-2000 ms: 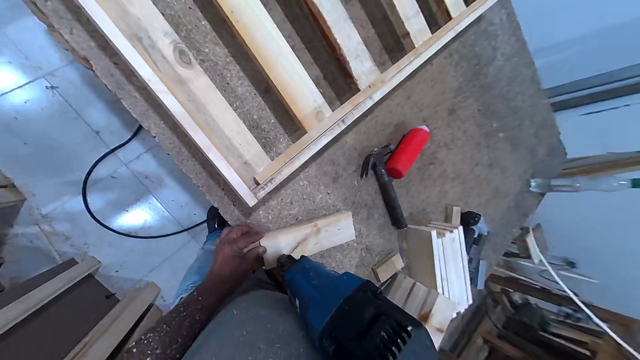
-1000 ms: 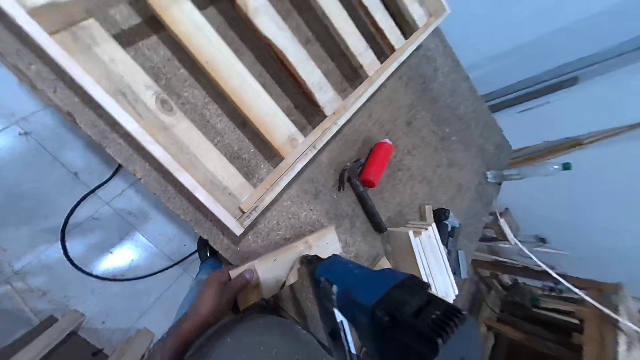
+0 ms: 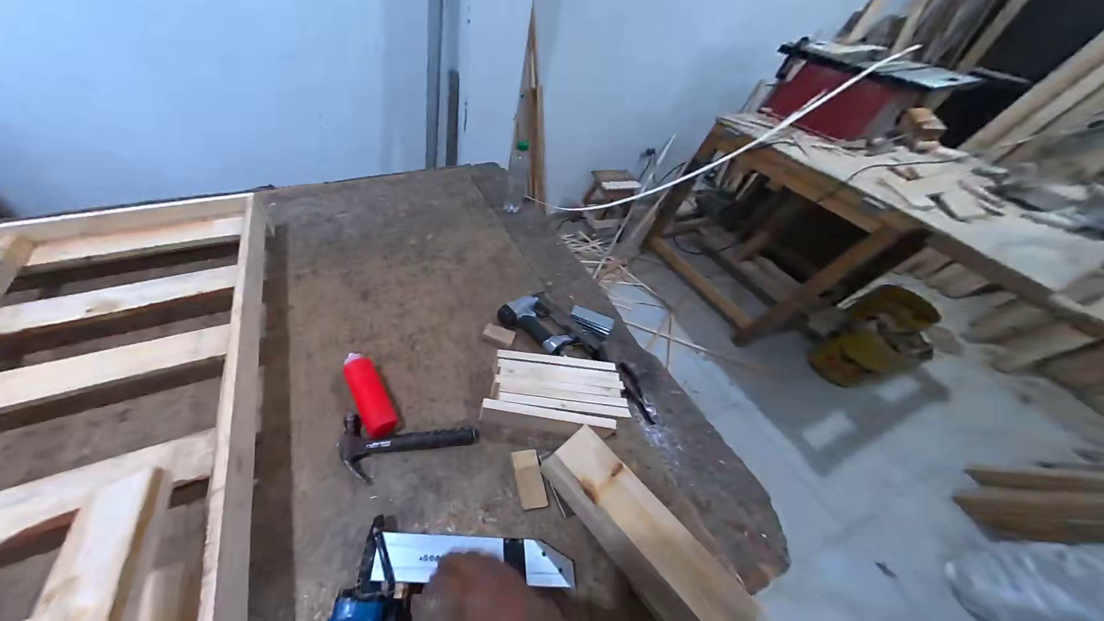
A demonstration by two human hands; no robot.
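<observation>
One blurred bare hand, apparently my right hand (image 3: 483,591), is at the bottom edge, over or against the flat metal plate (image 3: 448,556) by a blue power tool (image 3: 366,606). Whether its fingers grip anything is unclear. My left hand is out of view. To the right, a knotted wood block (image 3: 647,526) slants across the bench edge. A claw hammer (image 3: 414,442) lies beside a red bottle (image 3: 371,395). Several short wooden strips (image 3: 561,384) are stacked to their right. Behind them rests a black and silver air tool (image 3: 539,328), with a small wood piece (image 3: 529,479) nearer me.
A slatted wooden frame (image 3: 233,388) occupies the left of the workbench (image 3: 388,259). A clear bottle (image 3: 517,181) stands at the far corner. Beyond the bench's right edge are a sawdust-covered table (image 3: 914,207), a yellow container (image 3: 871,336) and loose boards (image 3: 1035,504).
The view has swung strongly to the right. Earlier my left hand held a wood block beside the blue tool; now that hand is out of view and a metal plate shows near the tool.
</observation>
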